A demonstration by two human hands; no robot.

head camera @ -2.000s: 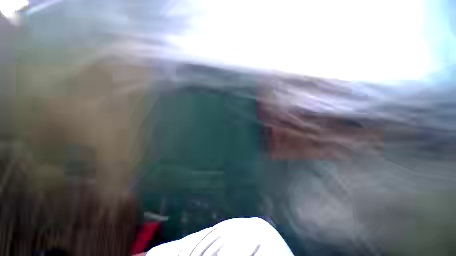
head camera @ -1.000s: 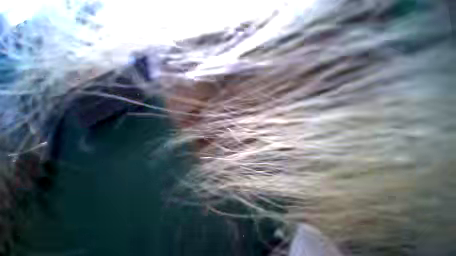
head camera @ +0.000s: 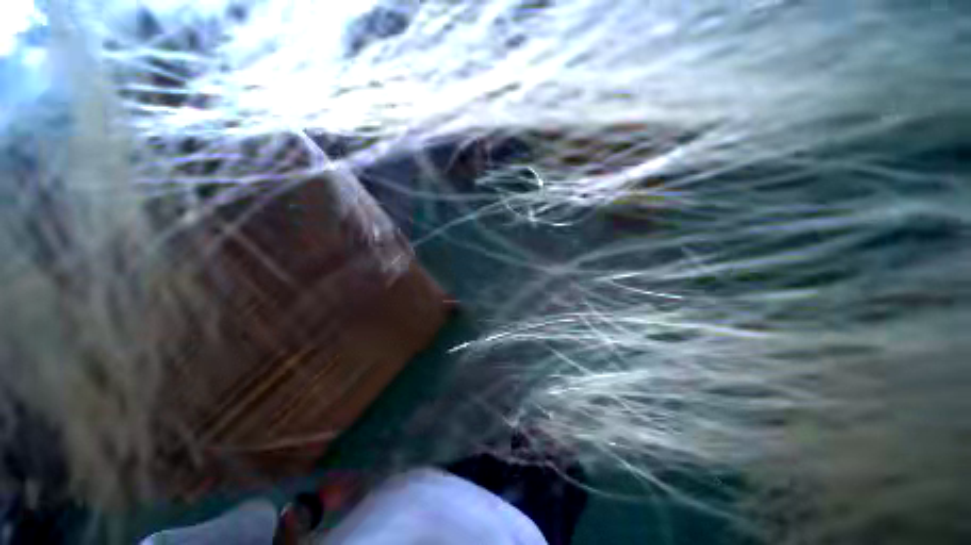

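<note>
A stack of brown flattened cardboard (head camera: 309,319) stands left of centre, with layered edges on its near side and a pale shiny strip along its upper right edge. Below it, at the bottom edge, a small black rounded part (head camera: 306,511) and a blurred red patch (head camera: 341,492) show between two pieces of white clothing (head camera: 431,513). A small reddish-brown patch beside the black part may be part of my left hand, but blur and the picture's edge hide it. I cannot make out my right hand.
Pale strands (head camera: 639,319) blur most of the right side and the top. Green floor (head camera: 410,399) shows right of the stack. A dark shape (head camera: 532,484) lies right of the white clothing. Blurred brown shapes (head camera: 628,160) stand farther back.
The cardboard stack now shows left of centre, where green floor was a second ago. The view has swung, and the white clothing shows larger and farther left at the bottom.
</note>
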